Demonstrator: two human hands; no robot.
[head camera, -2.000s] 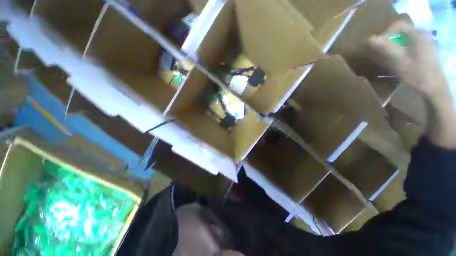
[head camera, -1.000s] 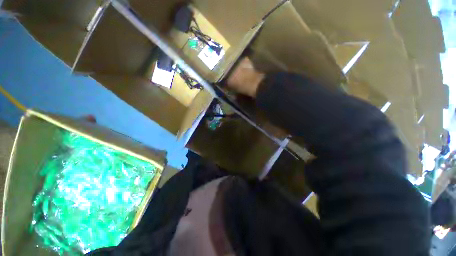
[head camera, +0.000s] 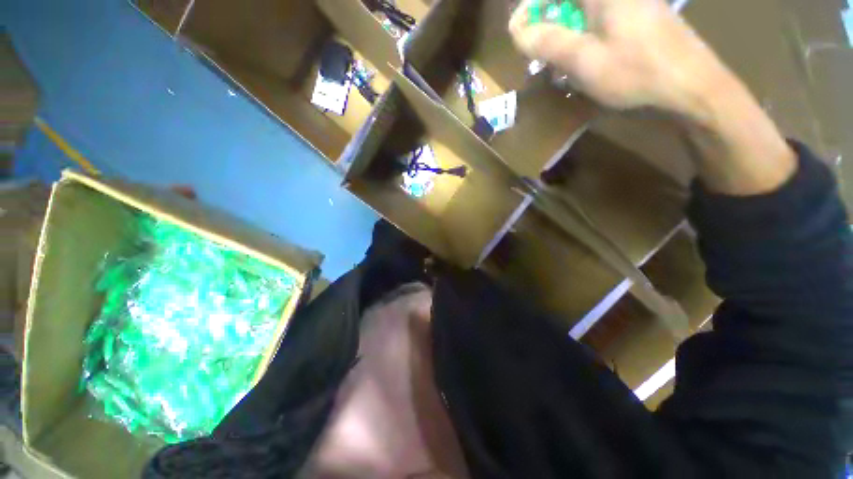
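My right hand (head camera: 613, 56) is above the boxes at the upper right, its fingers closed on accessory packs (head camera: 559, 14) with green pieces. A brown supply carton (head camera: 56, 309), filled with shiny green accessory packs (head camera: 187, 327), is held at my body at the lower left by my sleeved left arm. A small reddish patch behind its far rim may be a fingertip; my left hand is otherwise hidden. Below my right hand stand open retail boxes (head camera: 496, 220). Some have black cables (head camera: 435, 168) and white-labelled pieces (head camera: 502, 110) at the bottom.
The rows of boxes run from the top left to the right, with upright dividing walls and raised brown flaps. Blue floor (head camera: 215, 103) shows between the boxes and the carton, with a yellow line (head camera: 67, 145) at the left. My dark-clothed body fills the bottom.
My right hand was down in a box one second ago; it is now raised at the upper right, holding green packs. The box rows have shifted in view, and more blue floor shows.
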